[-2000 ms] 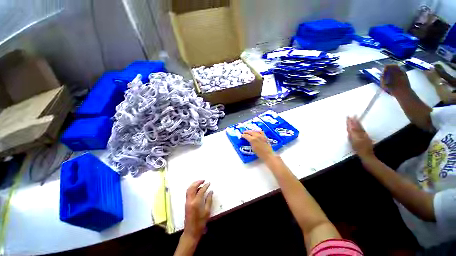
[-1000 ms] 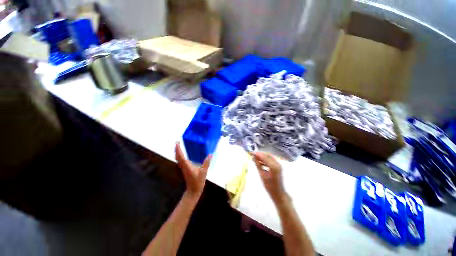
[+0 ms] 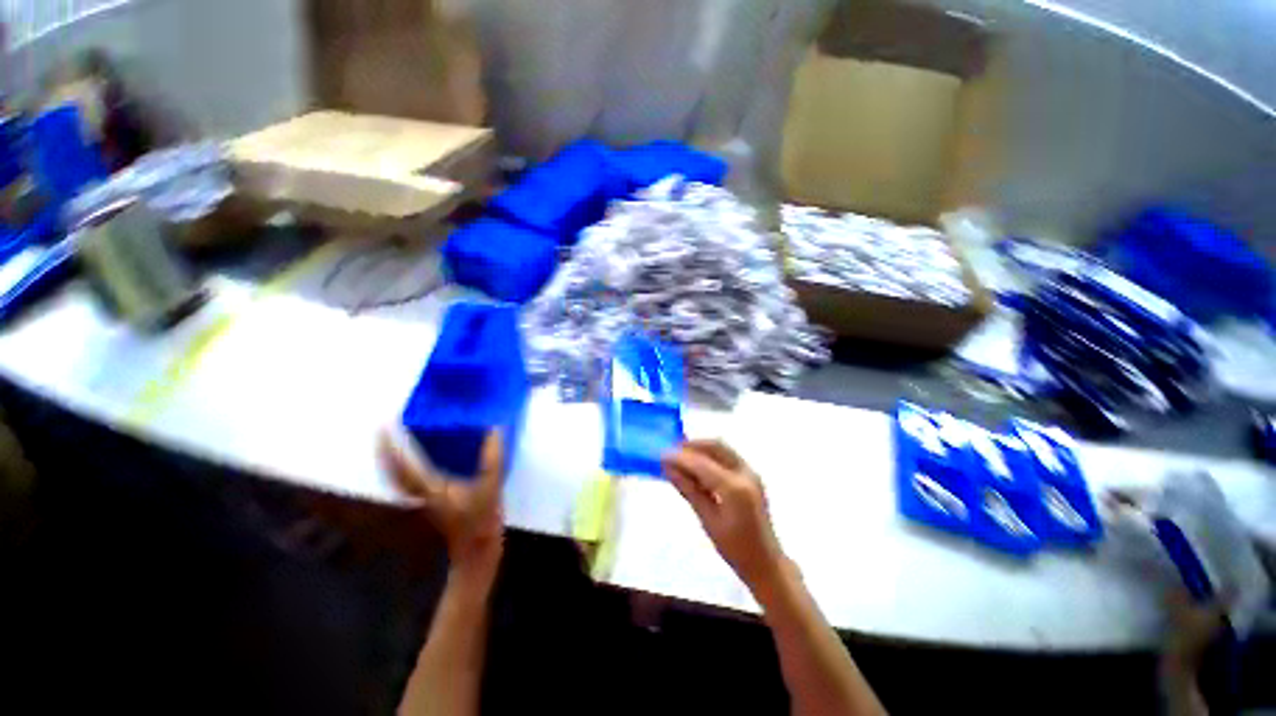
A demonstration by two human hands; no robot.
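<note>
My right hand (image 3: pixel 721 497) pinches the lower right corner of a single blue blister tray (image 3: pixel 645 403), held up in front of the cable heap. No cable or white piece can be made out in it. My left hand (image 3: pixel 455 490) is at the near end of the stack of empty trays (image 3: pixel 469 378), thumb and fingers spread on its two sides, gripping it. The heap of coiled white cables (image 3: pixel 672 287) lies just behind the tray. Three filled trays (image 3: pixel 996 483) lie side by side to the right. The picture is blurred.
An open carton of white pieces (image 3: pixel 882 287) stands behind the heap, with flattened boxes (image 3: pixel 1106 336) right of it. Spare tray stacks (image 3: pixel 504 259), a brown carton (image 3: pixel 357 161) and a metal kettle (image 3: pixel 137 266) are at left. A yellow strip (image 3: pixel 595 525) marks the near edge. Another person's hand (image 3: pixel 1189 629) is at lower right.
The view has swung left, then slightly back right. My right hand has left the filled trays and now holds a single blue tray. My left hand has moved from the table to the tray stack.
</note>
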